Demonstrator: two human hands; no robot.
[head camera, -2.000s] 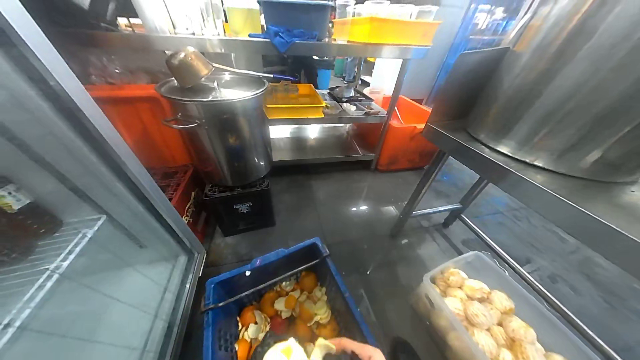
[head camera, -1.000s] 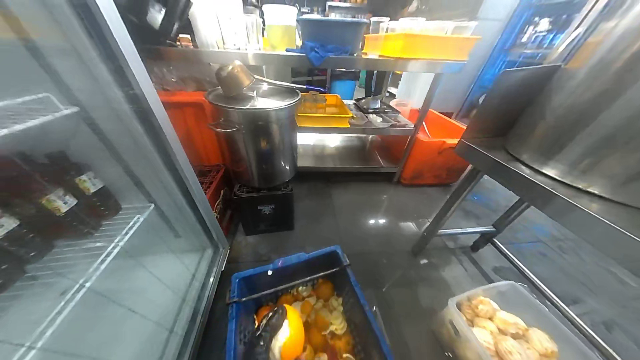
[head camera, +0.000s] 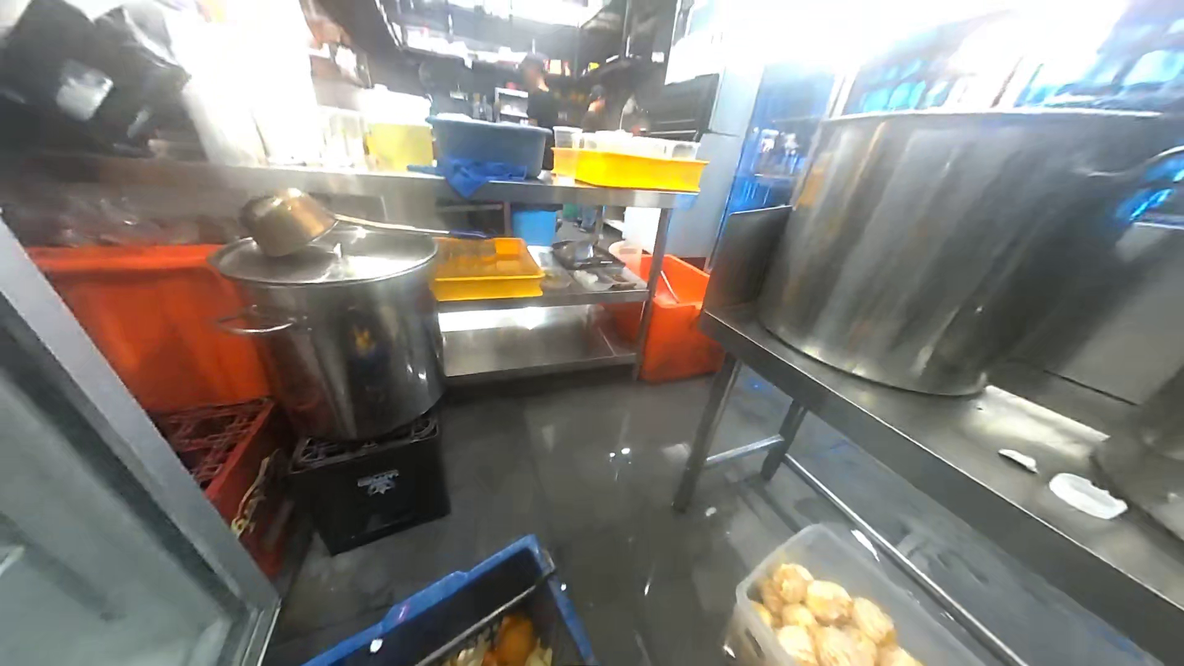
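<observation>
Neither my left hand nor my right hand shows in the head view now. At the bottom centre, a blue plastic crate (head camera: 460, 585) is cut off by the lower edge; oranges (head camera: 514, 638) and pieces of peel lie inside it. To its right, a clear plastic tub (head camera: 751, 592) holds several peeled oranges (head camera: 826, 601) with pale pith on them. The two containers stand apart on the dark floor.
A large lidded steel pot (head camera: 356, 347) with a ladle pot on top stands on a black crate (head camera: 375, 499). A steel table (head camera: 888, 416) at right bears a huge pot (head camera: 925, 250). At left is a glass door frame (head camera: 120, 407); steel shelving (head camera: 536, 361) stands behind.
The bare hand near the peels two seconds ago, and the dark-gloved hand holding an orange one second ago, are out of view. The view has swung up and right.
</observation>
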